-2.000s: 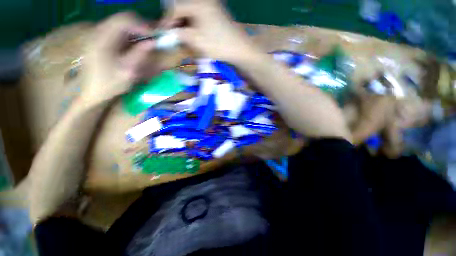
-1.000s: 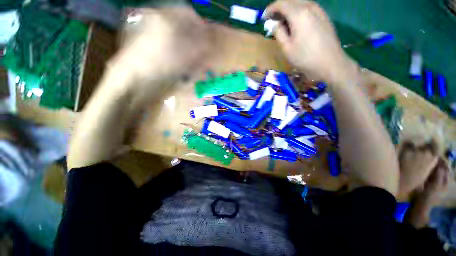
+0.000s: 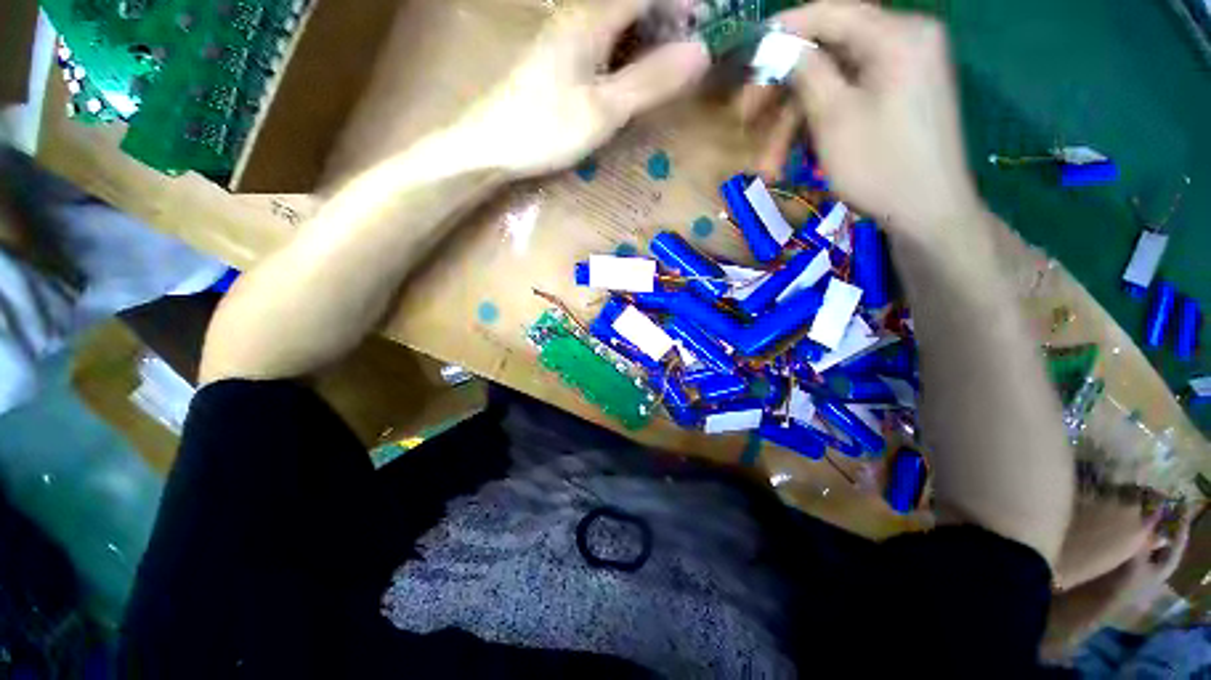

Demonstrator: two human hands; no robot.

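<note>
My left hand (image 3: 584,100) and my right hand (image 3: 892,113) meet near the top edge. Between their fingertips is a green board (image 3: 724,16) with small parts, partly cut off by the frame and hidden by fingers. A white covering (image 3: 780,56) shows at my right fingertips. Below lies a heap of blue cylinders (image 3: 784,319) with white rectangles (image 3: 834,314) and thin red and dark wires. A small green board (image 3: 591,376) lies at the heap's lower left.
Green panels (image 3: 160,80) stand in a brown carton (image 3: 299,100) at upper left. Blue-white pieces (image 3: 1086,169) and blue cylinders (image 3: 1162,315) lie on the green surface (image 3: 1062,80) at right. Another person's hand (image 3: 1122,545) is at lower right. Brown cardboard (image 3: 531,239) has blue-green dots.
The larger green board above the heap is gone from its place. My left hand has moved right, and my right hand is close to it, with a green board between them. The view has shifted.
</note>
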